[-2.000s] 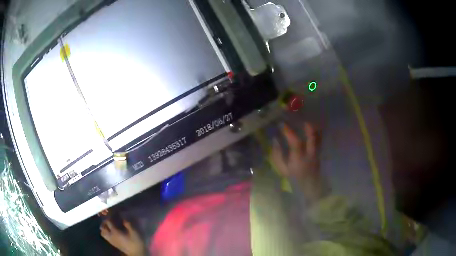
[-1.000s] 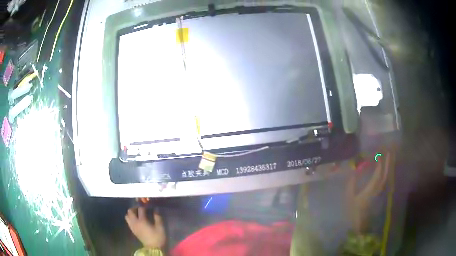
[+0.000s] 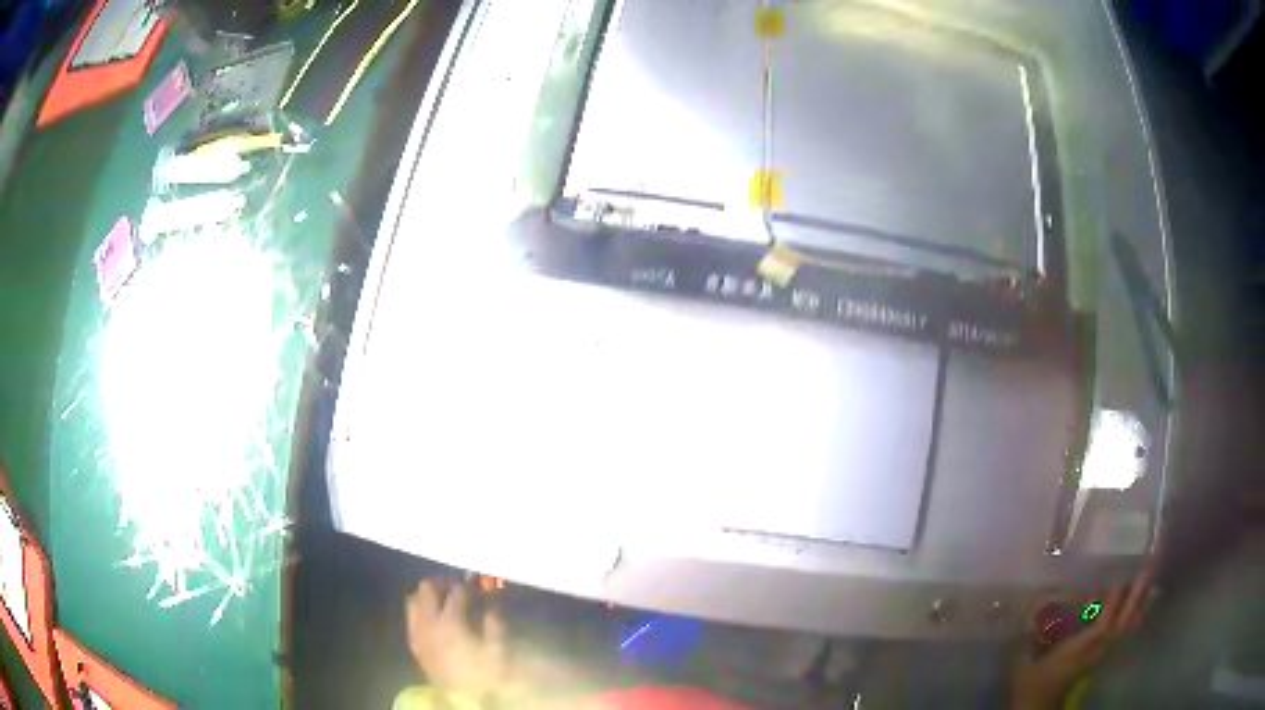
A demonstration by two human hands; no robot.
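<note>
The display panel [image 3: 902,125] lies in the black fixture [image 3: 888,308] at the upper middle, its far part cut off by the picture's top edge. A thin cable with yellow tape tabs runs across it. My left hand [image 3: 458,641] is empty at the machine's front edge, beside an orange-lit button [image 3: 490,584]. My right hand [image 3: 1089,649] is empty, with fingers apart, at the front right corner beside the green-lit ring [image 3: 1092,610] and the dark red button [image 3: 1054,623]. Both hands are blurred and partly cut off by the bottom edge.
The bright machine bed [image 3: 666,430] lies between the fixture and the front edge. On the green bench [image 3: 70,333] at the left are a glittering white heap [image 3: 194,388], pink pads [image 3: 117,258], slim yellow and pale items, and red-orange trays [image 3: 104,56].
The fixture with the panel has moved back from the machine's front edge, uncovering the bright bed. The view has turned and shifted left. Both hands stay near the front edge.
</note>
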